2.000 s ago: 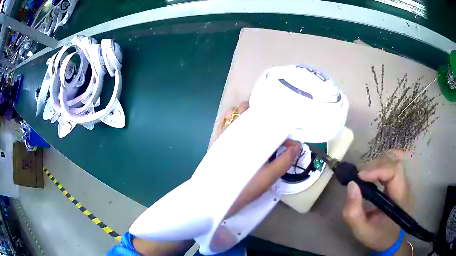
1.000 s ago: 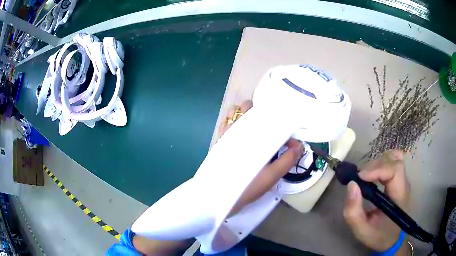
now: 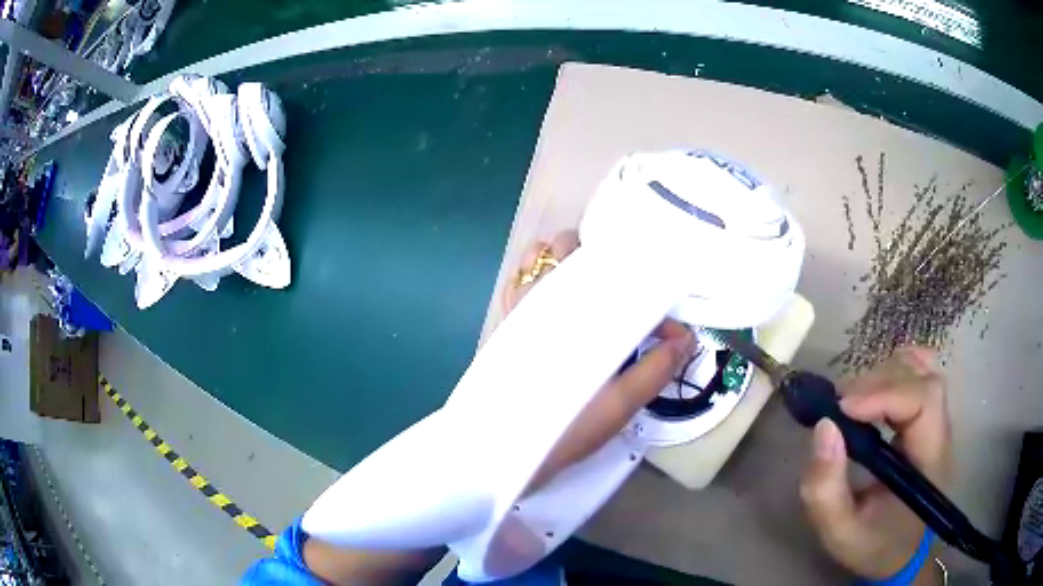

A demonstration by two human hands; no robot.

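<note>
A white headphone (image 3: 492, 424) lies tilted across the mat, its closed cup (image 3: 692, 235) with dark lettering above its open cup (image 3: 686, 429). The open cup sits on a cream jig (image 3: 711, 460) and shows dark wires and a small green circuit board (image 3: 738, 372). My left hand (image 3: 612, 406) reaches through the band, a fingertip inside the open cup; its ringed fingers show beyond the band. What the fingertip presses is hidden. My right hand (image 3: 881, 458) holds a black soldering iron (image 3: 886, 464) like a pen, its metal tip at the board's upper edge.
A heap of thin brownish strands (image 3: 932, 275) lies right of the jig, with a green spool (image 3: 1029, 189) at the right edge. White headphones (image 3: 194, 189) are piled at left on the green bench. A pale rail (image 3: 458, 21) runs along the back. A black item (image 3: 1029, 498) stands at far right.
My right hand and the soldering iron have shifted slightly to the right. The left hand and the headphone have hardly moved.
</note>
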